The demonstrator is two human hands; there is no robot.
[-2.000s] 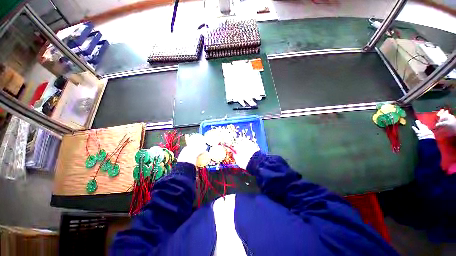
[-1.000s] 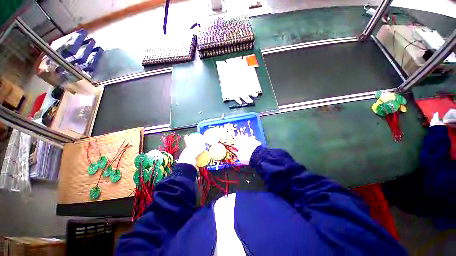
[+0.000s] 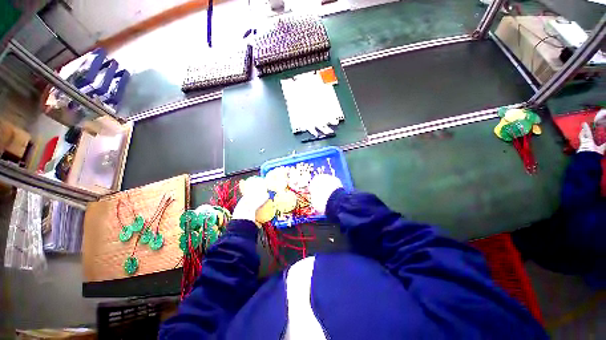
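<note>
My left hand [image 3: 251, 198], in a white glove, holds pale yellow round boards [image 3: 267, 211] at the left edge of the blue tray [image 3: 343, 174]. Red lead wires hang from them over the bench's front edge. My right hand [image 3: 323, 192], also gloved, is over the tray's right part at red wires; its fingertips are blurred, and I cannot tell if it grips anything. Small cream-white parts [image 3: 300, 174] lie heaped in the tray. A bunch of green round boards [image 3: 197, 229] with red wires lies left of my left hand.
A cardboard sheet [image 3: 100, 229] with several green boards lies at left. White papers [image 3: 309, 103] and gloves lie behind the tray. Studded racks [image 3: 292, 45] stand at the back. Another board bunch [image 3: 517, 126] lies at right, near another person's gloved hand [image 3: 588, 139].
The view has tilted and shifted slightly. My hands stay at the tray with only small movements. The other person's hands at the right have moved.
</note>
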